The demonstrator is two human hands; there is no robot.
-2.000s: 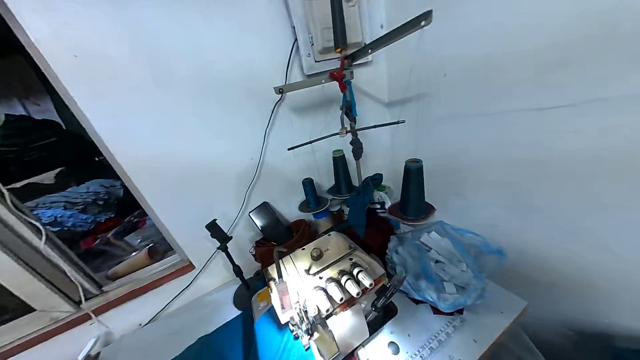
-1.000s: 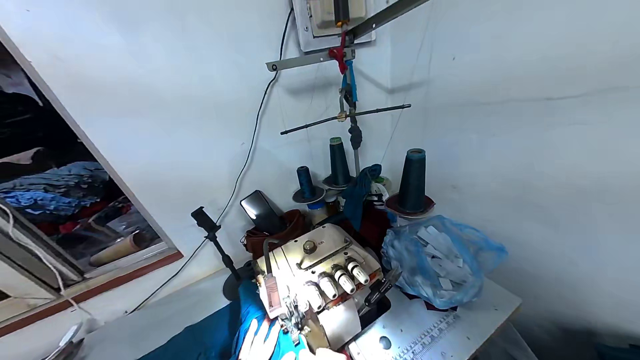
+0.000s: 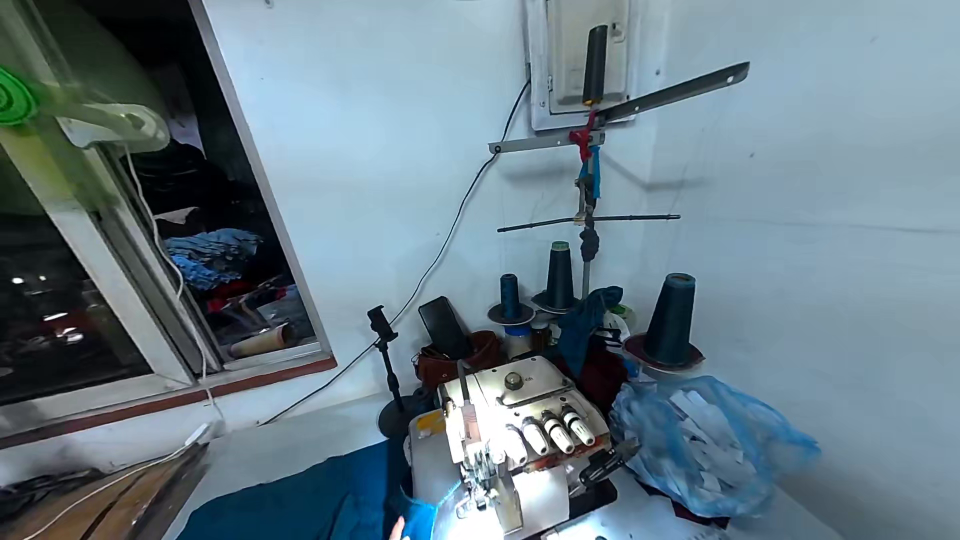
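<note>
An overlock sewing machine (image 3: 525, 420) with several white tension dials stands on the table, its needle area brightly lit. Teal fabric (image 3: 322, 495) lies to the left of it, and one edge reaches the presser foot area. Only a fingertip (image 3: 397, 529) shows at the bottom edge, touching or close to the fabric; which hand it belongs to I cannot tell. Dark teal thread cones (image 3: 670, 322) stand behind the machine on a thread stand (image 3: 587, 247).
A blue plastic bag (image 3: 712, 442) with white pieces sits right of the machine. Behind it on the left are a phone holder (image 3: 390, 360), a smartphone (image 3: 445, 328) and a brown container (image 3: 484, 349). A window (image 3: 161, 375) is at left, a wooden surface (image 3: 112, 499) at lower left.
One second ago fingers lay on the fabric in front of the machine; now just a fingertip shows at the bottom edge. The view takes in more of the window.
</note>
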